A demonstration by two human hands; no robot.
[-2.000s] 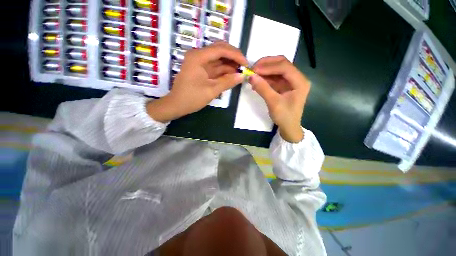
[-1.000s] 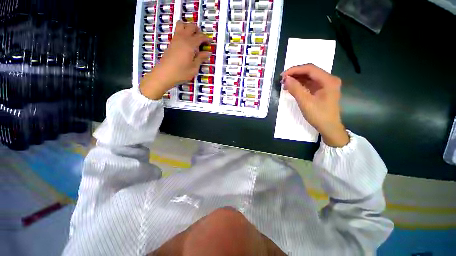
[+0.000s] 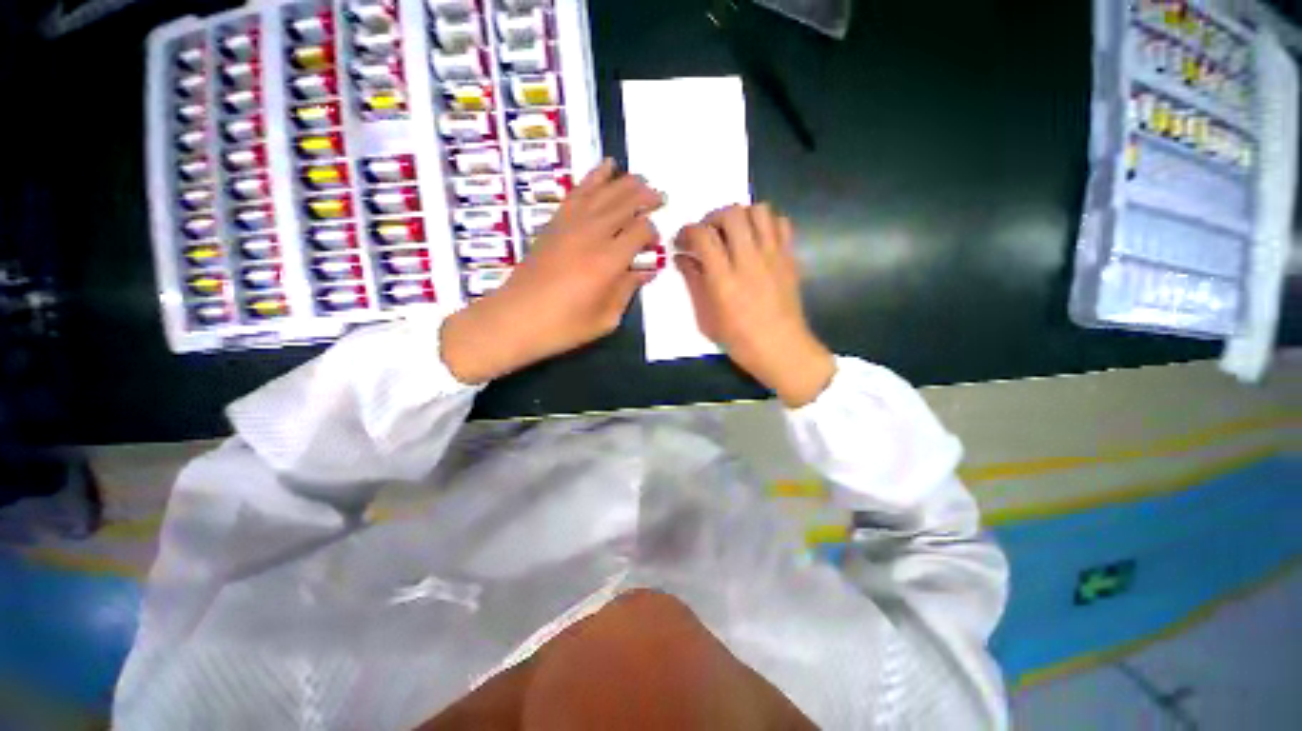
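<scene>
My left hand (image 3: pixel 578 271) holds a small cylindrical part (image 3: pixel 647 260) with a red end between its fingertips, low over the white sheet (image 3: pixel 688 143). My right hand (image 3: pixel 750 293) is just to its right, over the sheet's right edge, with its fingertips together. A thin white strip (image 3: pixel 685 254) shows at the right fingertips, close to the red end. Whether the strip touches the part is too small to tell. The main parts tray (image 3: pixel 436 150) lies left of the sheet, filled with columns of red, white and yellow cylinders, with a gap in one column.
A second parts tray (image 3: pixel 1164 250), partly filled, lies at the far right. A dark slender tool (image 3: pixel 783 103) lies beyond the sheet on the dark bench, near a clear plastic piece (image 3: pixel 814 12) at the top edge. A green floor sign (image 3: pixel 1104 581) shows at lower right.
My left hand has moved from the main tray to the sheet with a cylindrical part. The hands are now close together. The view has shifted, bringing the second tray fully into view.
</scene>
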